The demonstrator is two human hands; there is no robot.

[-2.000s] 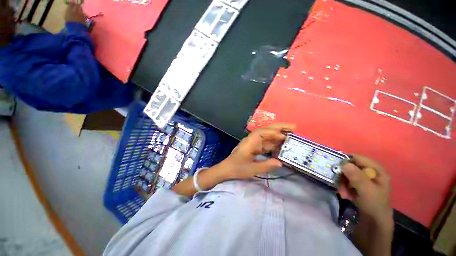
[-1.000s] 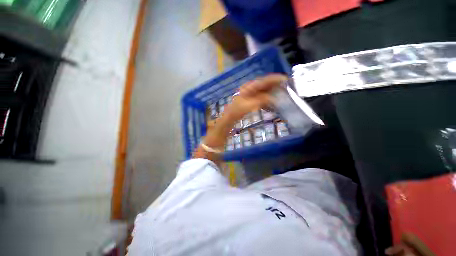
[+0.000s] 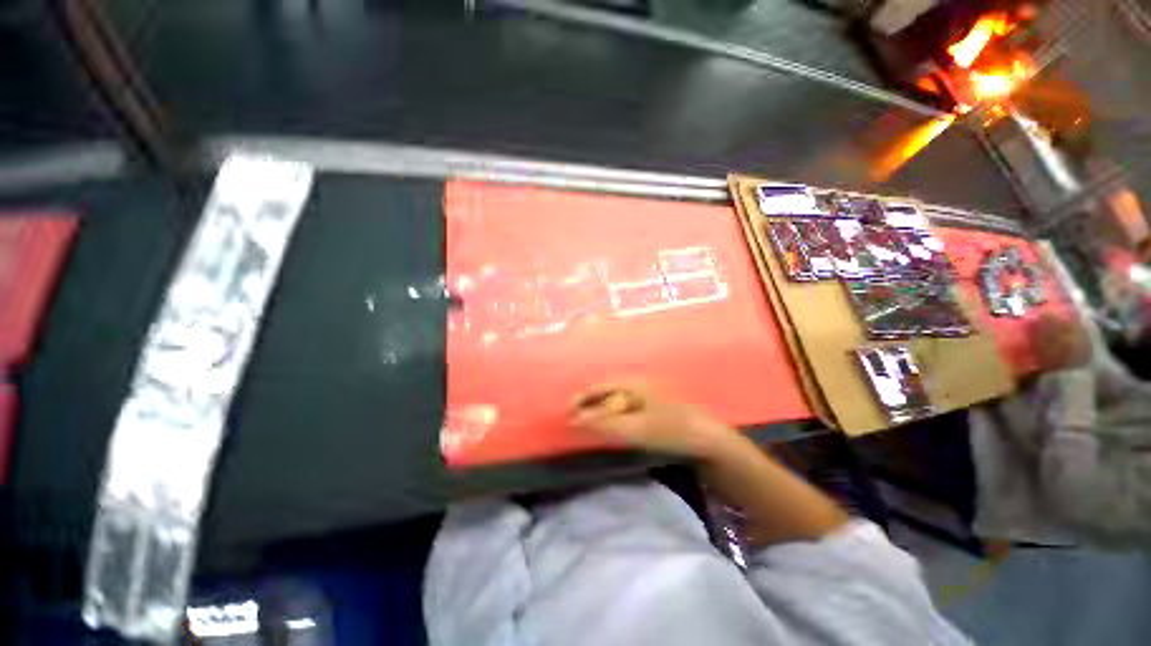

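My right hand point(image 3: 650, 423) is over the front of the red mat point(image 3: 530, 398), blurred, its fingers curled around a small tan and dark piece point(image 3: 612, 401) that looks like the wooden-handled awl. Its shaft cannot be made out. My left hand is out of the picture. Thin white frame gaskets point(image 3: 669, 293), joined together, lie flat on the mat behind my right hand. Tiny white specks lie to their left. No module shows in my hand.
Right of the mat, a cardboard sheet point(image 3: 808, 341) bears rows of modules and a separate group point(image 3: 894, 381). A person point(image 3: 1086, 429) sits beyond. A shiny carrier strip point(image 3: 189, 366) crosses the dark bench at left. Modules point(image 3: 225, 618) show below its end. A metal rail runs behind.
The view has swung from the blue crate to the mat and cardboard. My left hand, earlier over the crate, has left the picture. My right hand now shows over the mat.
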